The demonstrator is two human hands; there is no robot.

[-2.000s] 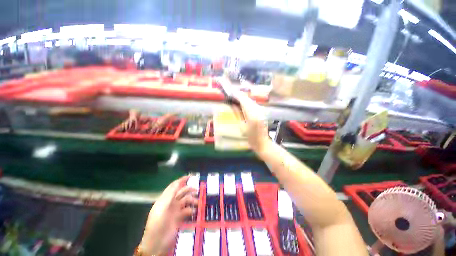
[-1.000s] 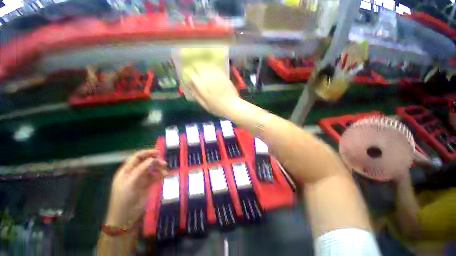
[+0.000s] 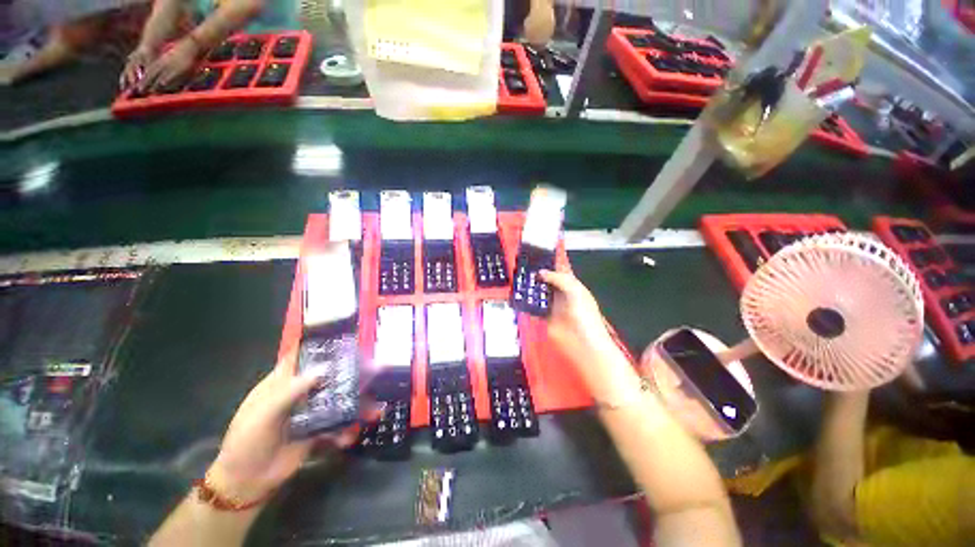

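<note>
A red phone tray (image 3: 567,369) lies in front of me with open flip phones in two rows, their screens glowing white above black keypads. My left hand (image 3: 262,433) holds an open flip phone (image 3: 329,342) over the tray's left side; it is slightly blurred. My right hand (image 3: 574,315) grips the lower keypad end of another open flip phone (image 3: 537,256) at the tray's upper right. A small dark battery with gold-brown printing (image 3: 435,495) lies on the bench mat before the tray.
A pink fan (image 3: 832,312) and a smartphone (image 3: 706,374) on a pink base stand right. A green conveyor (image 3: 225,171) runs beyond the tray. A plastic bin (image 3: 433,91), a metal post (image 3: 679,176) and a pouch (image 3: 764,134) are beyond. Another person's hands (image 3: 166,66) work upper left.
My right hand has come back from the bin and now holds a phone at the tray's right. My left hand has taken hold of a phone. The view has tilted down.
</note>
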